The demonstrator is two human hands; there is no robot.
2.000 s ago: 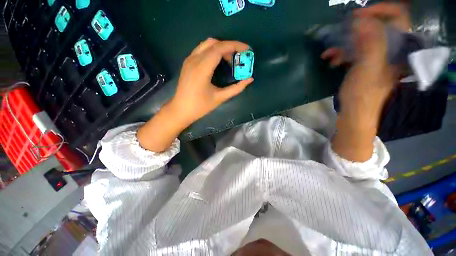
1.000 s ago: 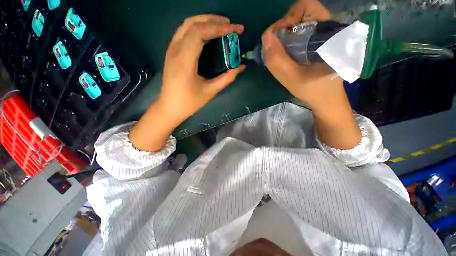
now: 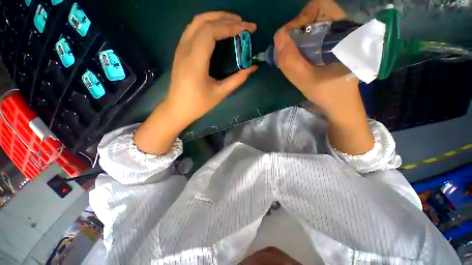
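My left hand holds a small housing by its edges between thumb and fingers, its turquoise face turned to the right. My right hand is wrapped around a clear dispensing syringe with dark contents, lying level and pointing left. Its needle is at the housing's face near the lower edge; whether it touches is too small to tell. A white wrap and a green cap are at the syringe's rear, with a clear hose running right.
A black blister tray with several turquoise pieces lies on the left of the dark green mat. A red crate and a grey machine are at lower left. A black object is at the right, and blue bins are at lower right.
My right hand has brought the syringe in from the right to the housing. The housing has turned from facing up to facing right. Over the last second both hands moved only slightly.
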